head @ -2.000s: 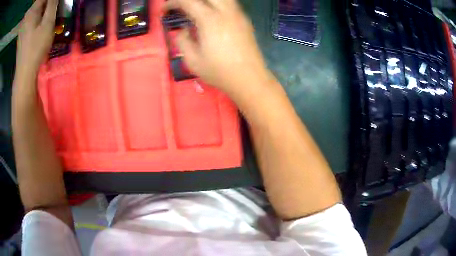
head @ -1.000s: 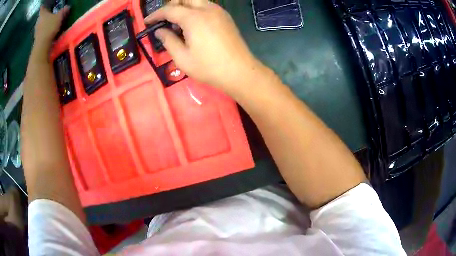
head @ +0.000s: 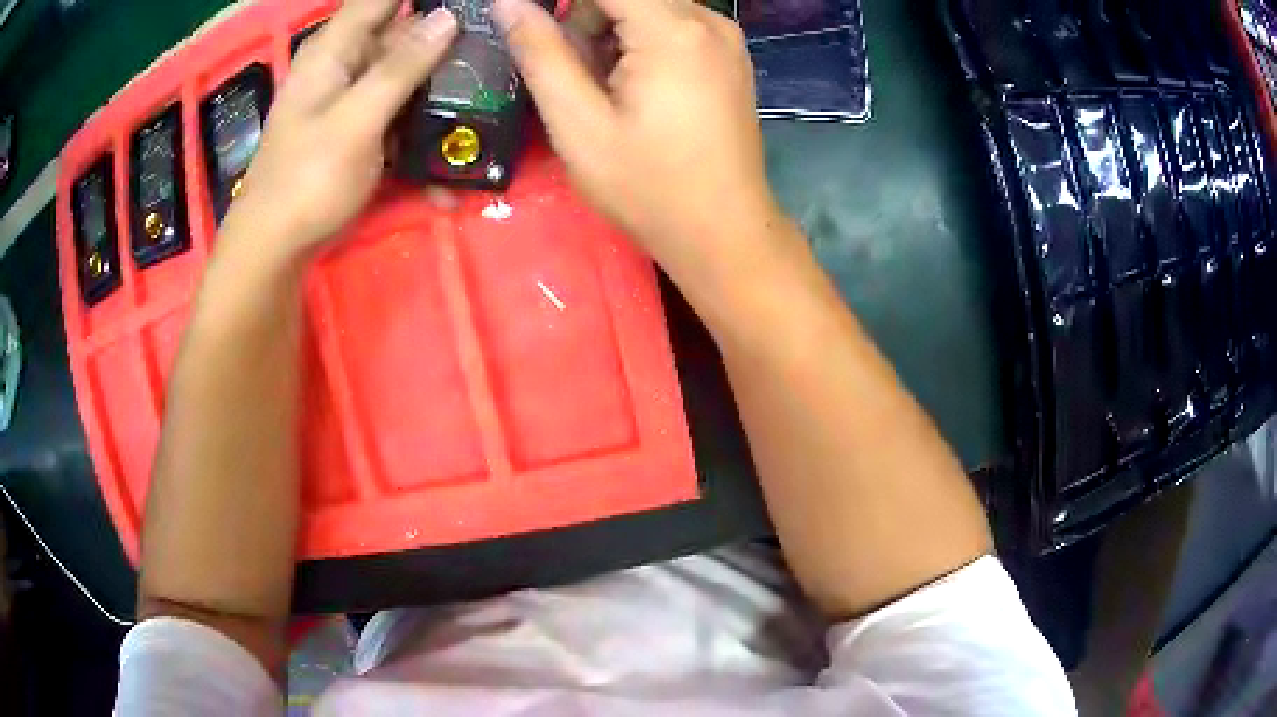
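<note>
A black handheld device (head: 473,87) with a grey screen and a round gold button is held above the upper right of the red foam tray (head: 406,364). My left hand (head: 329,126) is on its left side, fingertips on the screen area. My right hand (head: 651,119) grips its right side, thumb at the screen. The fingers hide the device's upper part. Three more devices (head: 160,182) lie in the tray's upper left pockets, the third partly behind my left hand. A dark part shows between the hands and these devices. A small white sliver (head: 550,296) lies on the foam.
A smartphone (head: 805,63) lies on the dark green mat (head: 868,252) beyond my right hand. A glossy black blister tray (head: 1134,252) is at the right. A white cord (head: 63,567) runs at the lower left. The tray's lower pockets hold no devices where visible.
My left hand has come from the tray's far left corner to the device. The black frame in my right hand is no longer seen separately; both hands now hold a device. The view has shifted.
</note>
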